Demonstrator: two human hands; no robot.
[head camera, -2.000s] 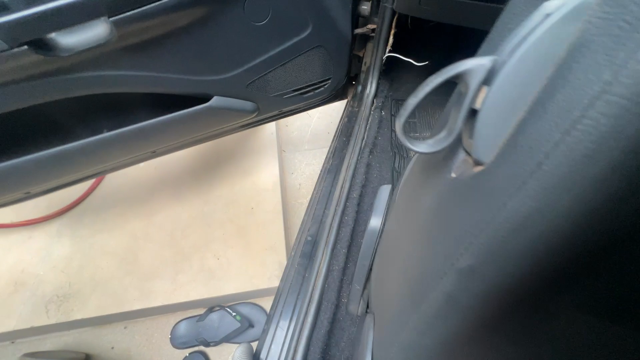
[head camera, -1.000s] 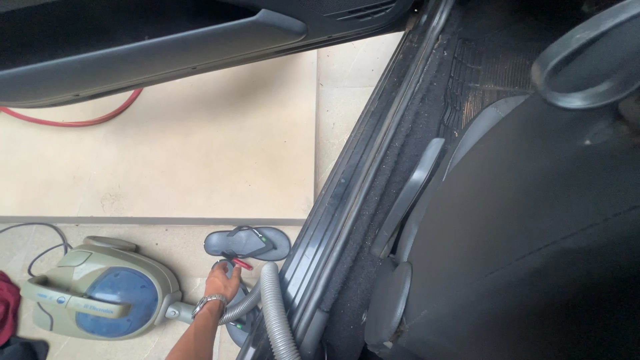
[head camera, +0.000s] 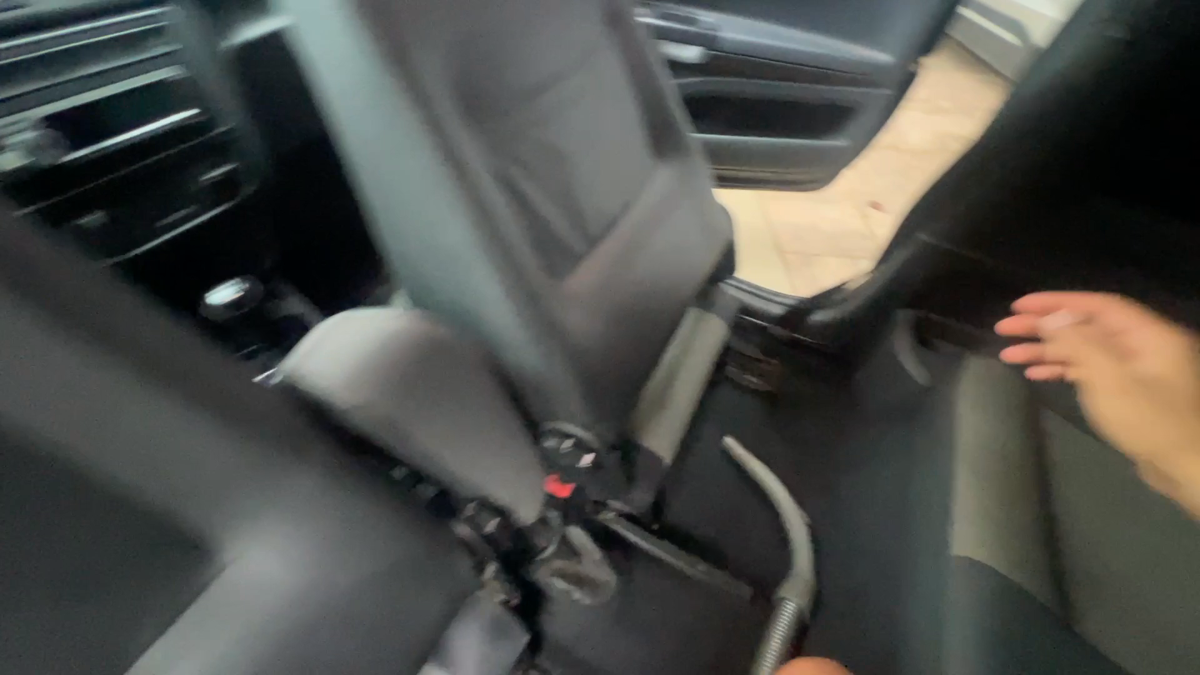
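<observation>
The view is blurred. My right hand (head camera: 1102, 361) reaches in from the right edge, above the rear seat (head camera: 998, 469), fingers apart and holding nothing. Low in the frame, a sliver of what looks like my left hand (head camera: 814, 667) shows beside the ribbed vacuum hose (head camera: 780, 637); its grip is hidden. A curved grey vacuum wand (head camera: 792, 511) rises from the hose over the dark rear floor (head camera: 703, 469) of the car.
The front seat back (head camera: 562, 141) stands beyond the wand. A centre armrest (head camera: 403, 375), a red seat-belt buckle button (head camera: 560, 486) and a gear knob (head camera: 230, 295) lie leftward. An open car door (head camera: 769, 103) is at the top, with tiled floor (head camera: 844, 216) outside.
The view has swung from the door sill and the floor outside to the car's rear interior. A hand was by the flip-flops and hose one second ago; the hose and wand are now inside the car.
</observation>
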